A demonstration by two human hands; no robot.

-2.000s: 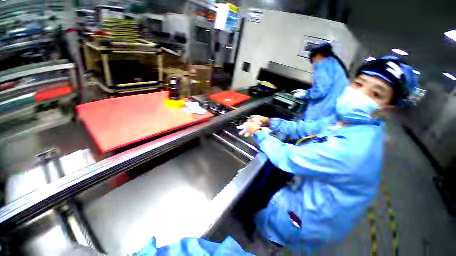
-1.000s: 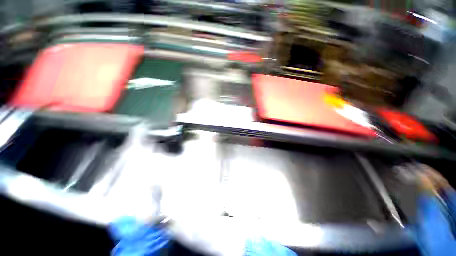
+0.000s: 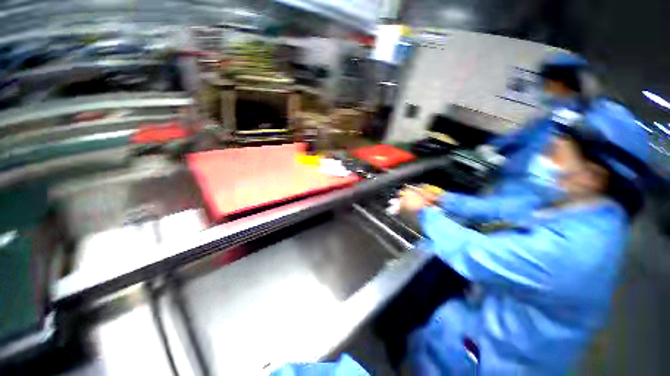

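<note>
The frame is blurred. A bit of my blue sleeve (image 3: pixel 319 368) shows at the bottom edge; neither of my hands is in the picture. The shiny stainless bench top (image 3: pixel 257 301) lies in front of me. The grey conveyor rail (image 3: pixel 242 231) runs along its far side, from lower left to upper right. The large red mat (image 3: pixel 257 176) lies beyond the rail, with a yellow item (image 3: pixel 309 159) and a white item (image 3: pixel 334 167) on its right part.
Two people in blue smocks and masks stand at the right; the nearer one's hands (image 3: pixel 413 198) are together over the conveyor. Guide rods (image 3: pixel 386 226) cross the bench near them. A smaller red mat (image 3: pixel 383 155) lies beyond. A green mat (image 3: pixel 18 257) is at the far left.
Since one second ago the view has swung right, bringing the two people into full view. Only one patch of my blue sleeves now shows, instead of two.
</note>
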